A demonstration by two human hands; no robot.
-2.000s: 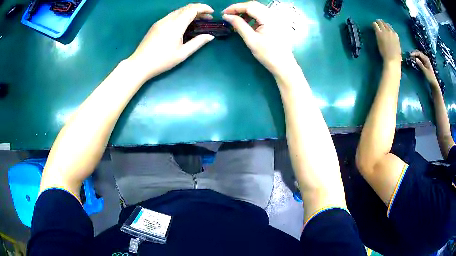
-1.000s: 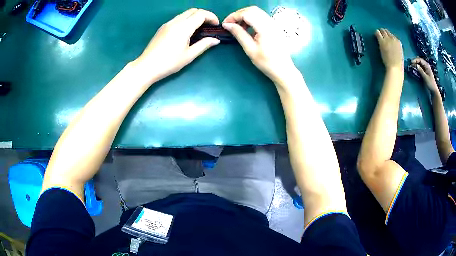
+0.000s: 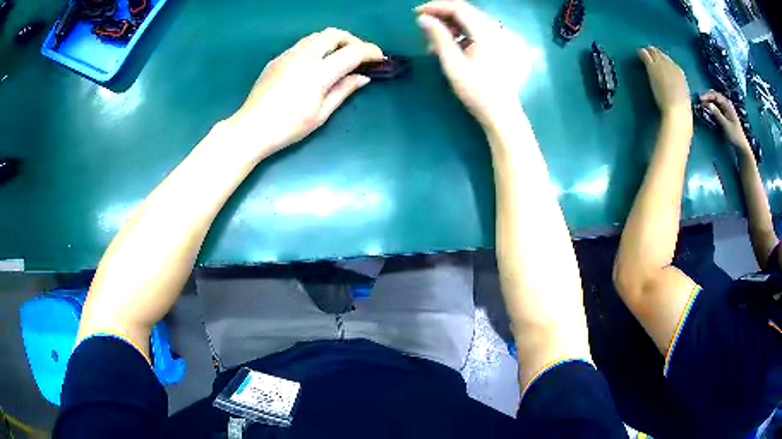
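Note:
My left hand [image 3: 309, 84] is shut on a black connector housing [image 3: 395, 68] at the top centre, just above or on the green mat. Its fingers cover the housing's left part, and the right end sticks out. My right hand [image 3: 477, 64] is bent to the right of the housing and apart from it, slightly blurred. Its thumb and index fingertips are close together near the top edge. I cannot tell if they hold a small piece. The white plugs beside this hand are mostly hidden or lost in glare.
A blue parts tray [image 3: 102, 69] with black and orange parts is at upper left. A connector with orange outline [image 3: 569, 19] and an all-black part [image 3: 603, 75] lie to the right. A neighbour's hands [image 3: 667, 81] work at far right near dark parts and clear plastic.
My right hand has left the housing and moved right and slightly up. My left hand still holds the housing, now slightly lower in view, with its right end uncovered.

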